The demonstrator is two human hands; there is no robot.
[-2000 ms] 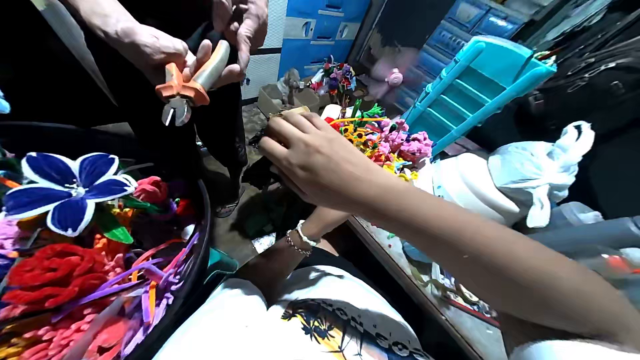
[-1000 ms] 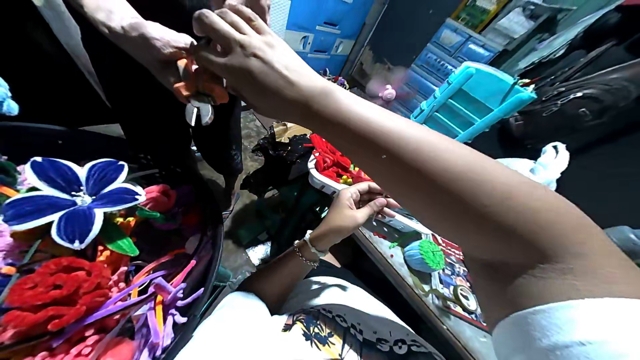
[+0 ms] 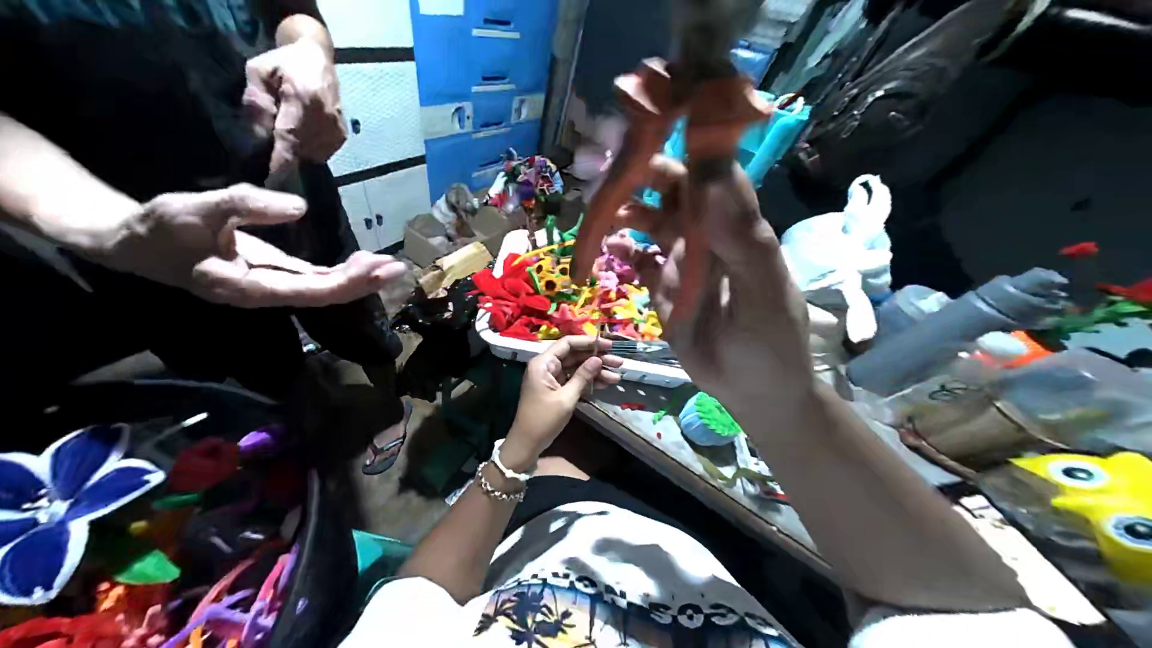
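Raised close to the camera, my right hand (image 3: 733,270) holds orange-handled pliers (image 3: 711,121), blurred, with their jaws pointing up. My left hand (image 3: 562,378), lower down, pinches a thin stem-like piece (image 3: 596,346) between thumb and fingers. Just beyond it, a white basket (image 3: 508,346) holds red, yellow and pink fuzzy craft flowers (image 3: 513,301) and a bundle of thin dark sticks or wires (image 3: 643,349). A blue and green fuzzy ball (image 3: 708,419) lies on the table between my two forearms.
Another person's hands (image 3: 243,243) are at the left. A dark tub (image 3: 310,549) with a blue-and-white craft flower (image 3: 54,508) stands lower left. Blue drawers (image 3: 490,85) are behind. On the right are a white plastic bag (image 3: 841,247), a grey bottle-like object (image 3: 958,328) and a yellow item with eyes (image 3: 1093,499).
The pliers were in the other person's hand two seconds ago; my right hand reached to them and now holds them at the right. The other person's nearer hand is now unclenched, palm up.
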